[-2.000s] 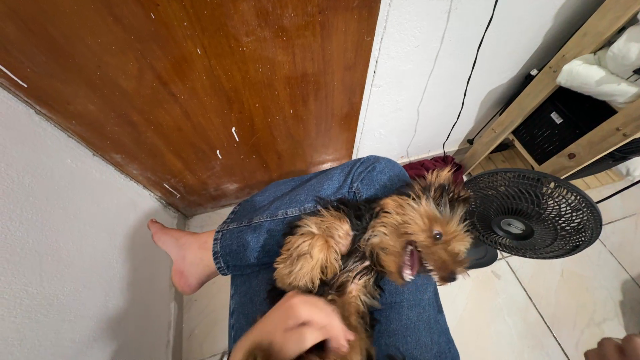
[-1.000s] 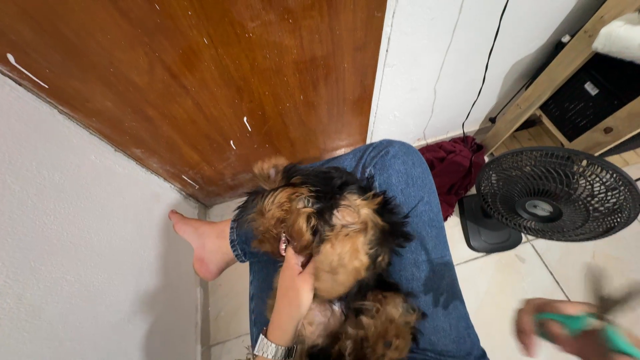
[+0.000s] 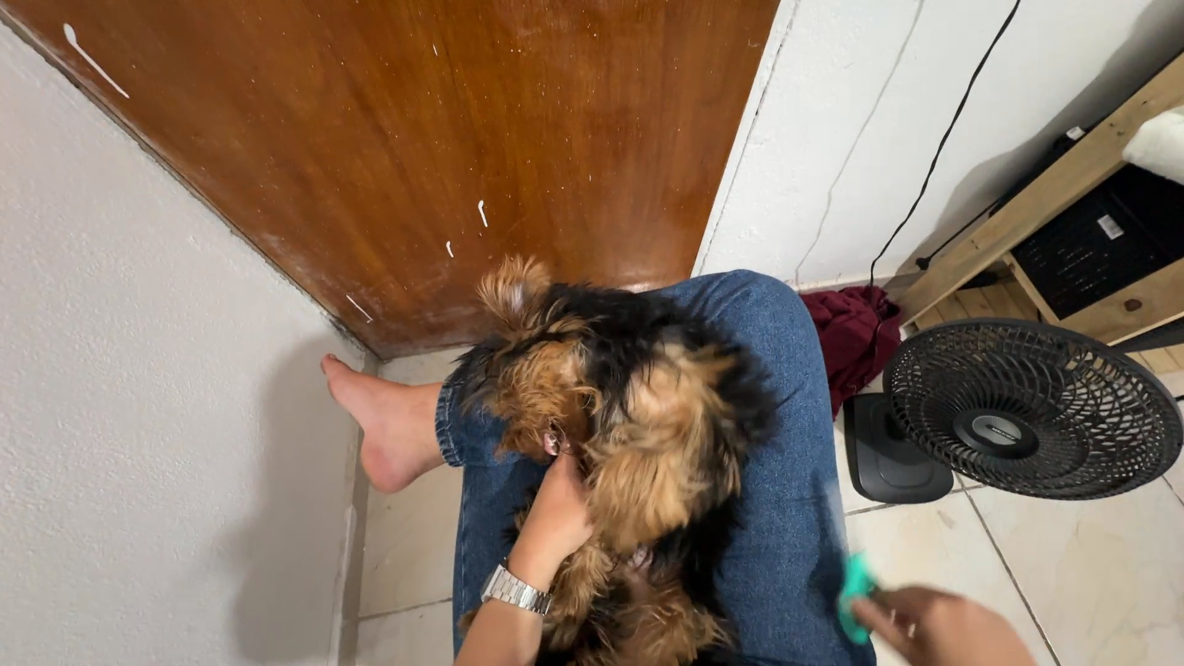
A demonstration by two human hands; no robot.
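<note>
A small long-haired black and tan dog (image 3: 666,435) lies across my lap on blue jeans (image 3: 786,388), its head turned toward my left hand. My left hand (image 3: 562,509), with a metal-band watch (image 3: 515,589) on the wrist, is at the dog's mouth and chest; its fingertips are hidden in the fur. The dog's mouth touches or nearly touches my fingers. At the lower right, apart from the dog, my right hand (image 3: 934,624) is closed on a blurred teal-handled tool (image 3: 857,597); its kind cannot be told in this view.
A black fan (image 3: 1031,412) stands on the tiled floor (image 3: 1073,546) at the right, beside a wooden shelf (image 3: 1124,310) and a dark red cloth (image 3: 846,338). My bare foot (image 3: 393,425) is near the white wall (image 3: 157,370). A brown wooden door (image 3: 444,139) rises ahead.
The dog's head has turned from the right side toward the left since the oldest frame. My right hand with the teal-handled tool has moved lower and nearer my leg than one second ago.
</note>
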